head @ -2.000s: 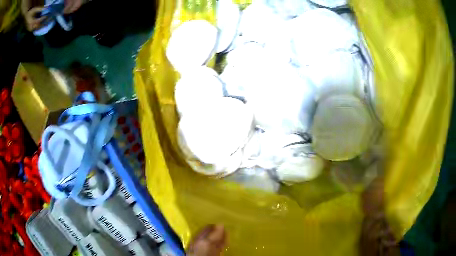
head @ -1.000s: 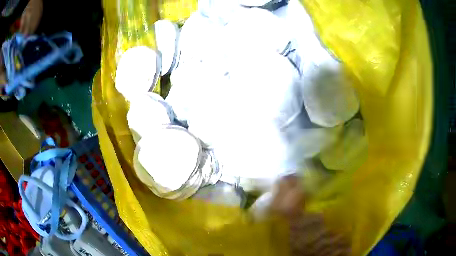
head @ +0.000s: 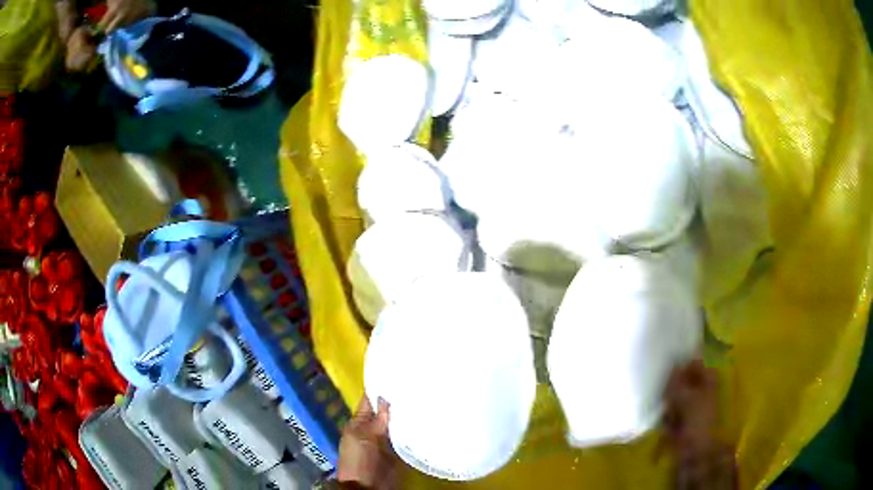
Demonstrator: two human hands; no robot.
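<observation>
An open yellow woven sack [head: 330, 278] holds several white fabric discs [head: 565, 144], glare-bright and overlapping. My left hand [head: 369, 445], at the lower edge, grips a white disc [head: 450, 378] by its lower left rim, raised over the near side of the sack. My right hand [head: 697, 412], blurred, is at the lower right rim of another white disc [head: 622, 349]; its fingers are partly hidden and it seems to hold that disc.
Left of the sack, a blue crate [head: 278, 354] stands by grey-white lettered pots [head: 239, 421] with a light blue strapped piece [head: 172, 306] on top. Beyond are a gold box [head: 96, 211] and red plush pieces [head: 43, 297]. A person's hands [head: 86, 33] hold a pale blue loop [head: 191, 91].
Two discs have come up at the near side, one at each hand. My left hand, out of view a second ago, is back at the lower edge. My right hand has moved right. The view has shifted left.
</observation>
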